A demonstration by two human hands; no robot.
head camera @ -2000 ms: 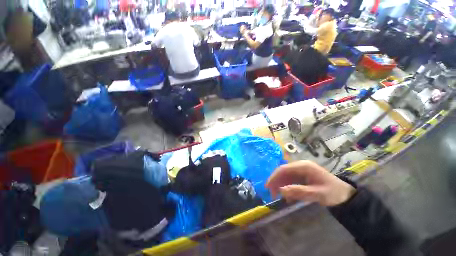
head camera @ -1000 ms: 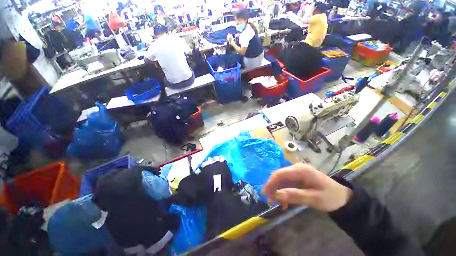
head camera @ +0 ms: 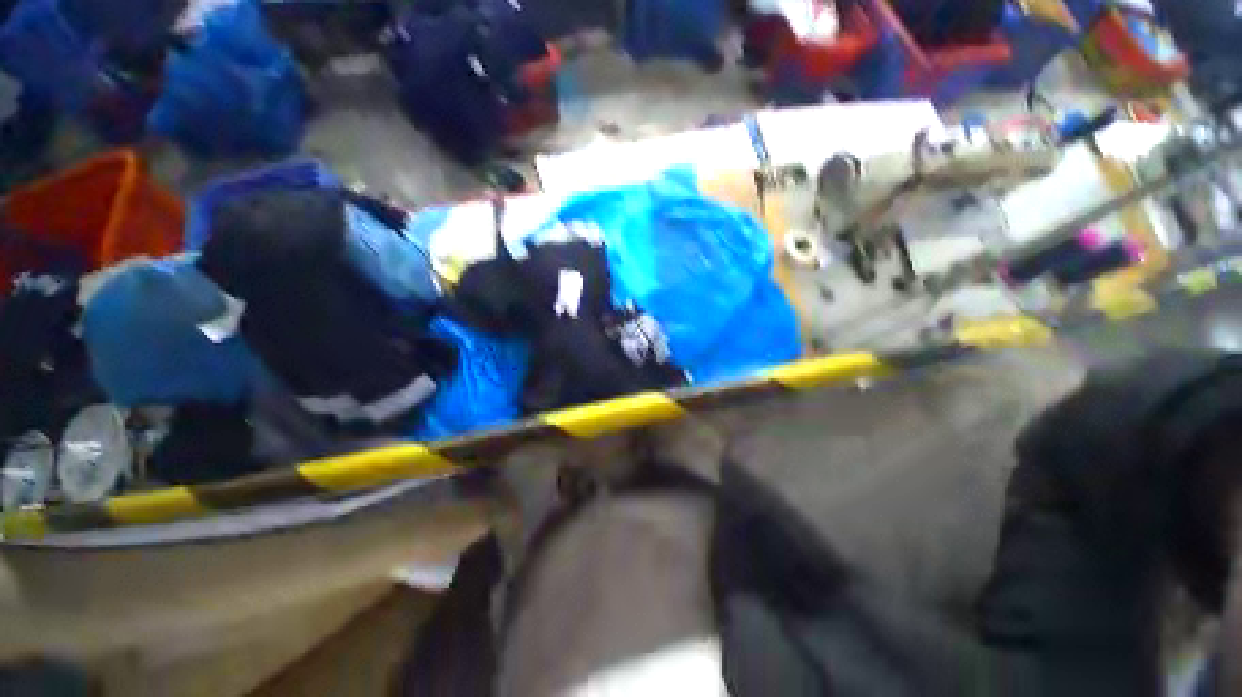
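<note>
Neither of my hands can be made out. A dark sleeve (head camera: 1090,490) shows at the lower right, blurred. Nearest in front is the yellow-and-black hazard tape (head camera: 620,414) along the partition's top edge. Just beyond it lie black garment bundles (head camera: 320,279) with pale strips, a rounded dull-blue cloth bundle (head camera: 161,334) to their left, and a crumpled bright blue polybag (head camera: 702,279) to their right. A smaller black heap (head camera: 579,334) with a white tag lies against the polybag.
A sewing table (head camera: 845,136) with a blurred sewing machine (head camera: 885,211) and magenta-and-dark thread cones (head camera: 1076,256) stands at the right. An orange crate (head camera: 116,204) is at the left. Tan sheets (head camera: 232,586) and blurred grey-brown shapes fill the near side of the partition.
The view has tipped down and blurred; the seated workers have left the picture. My right hand, earlier above the tape with its fingers curved, no longer shows there.
</note>
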